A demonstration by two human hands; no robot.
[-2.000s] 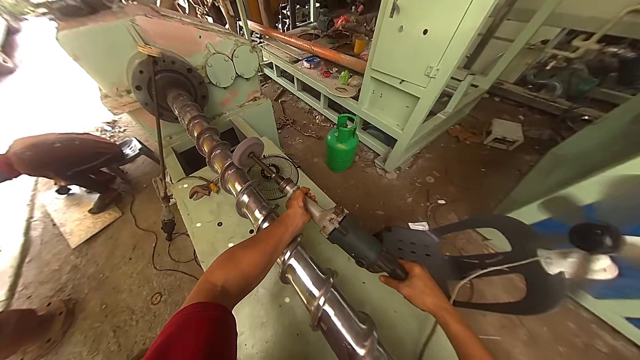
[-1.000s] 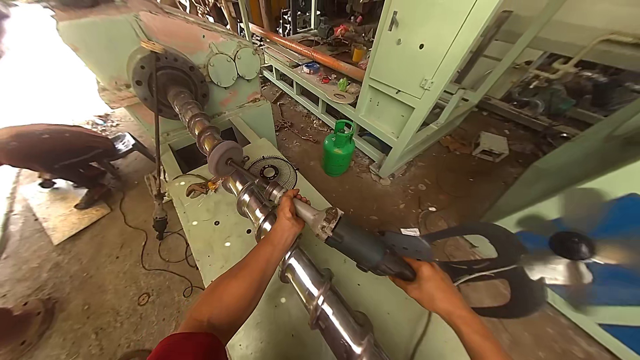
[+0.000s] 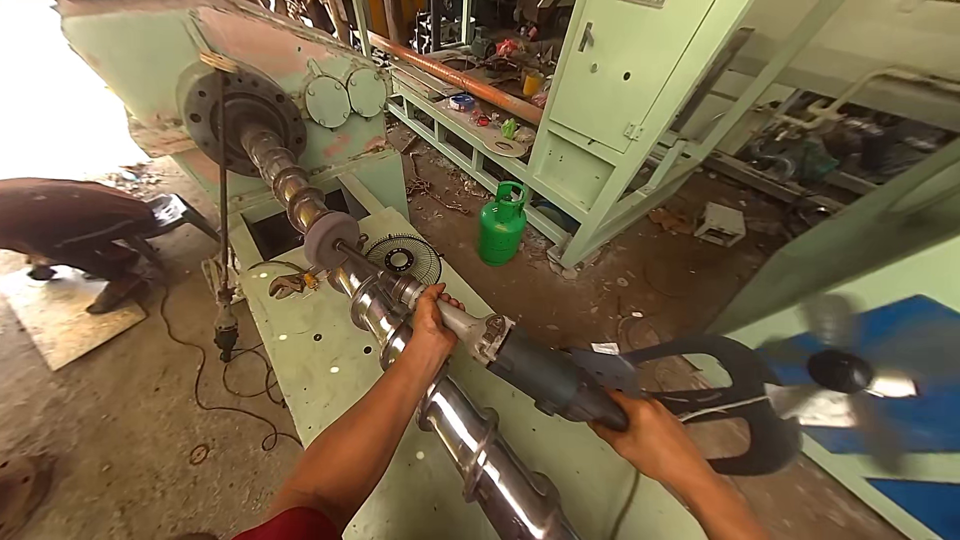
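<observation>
A straight power grinder (image 3: 540, 367) with a round grinding wheel (image 3: 331, 240) is held in both hands. My left hand (image 3: 436, 319) grips its light-coloured neck, over the screw. My right hand (image 3: 645, 435) is closed around the dark rear handle. The wheel lies against or just over the flights of a long shiny metal screw shaft (image 3: 457, 420); contact cannot be told for sure. From a bolted round flange (image 3: 244, 116) on a green machine housing, the screw runs toward me above a pale green bed plate (image 3: 330, 375). An adjustable wrench (image 3: 289, 283) lies on that plate.
A round fan guard (image 3: 401, 259) rests on the plate. Beyond it stands a green gas cylinder (image 3: 502, 225). At right are a dark plastic chair (image 3: 720, 352) and spinning fan blades (image 3: 840, 371). Another person (image 3: 67, 217) bends at left, near a hanging tool (image 3: 225, 322) and floor cables.
Between two seconds and one second ago, the grinding wheel moved along the screw toward the flange. It has since shifted slightly. Both hands have kept their grip on the grinder.
</observation>
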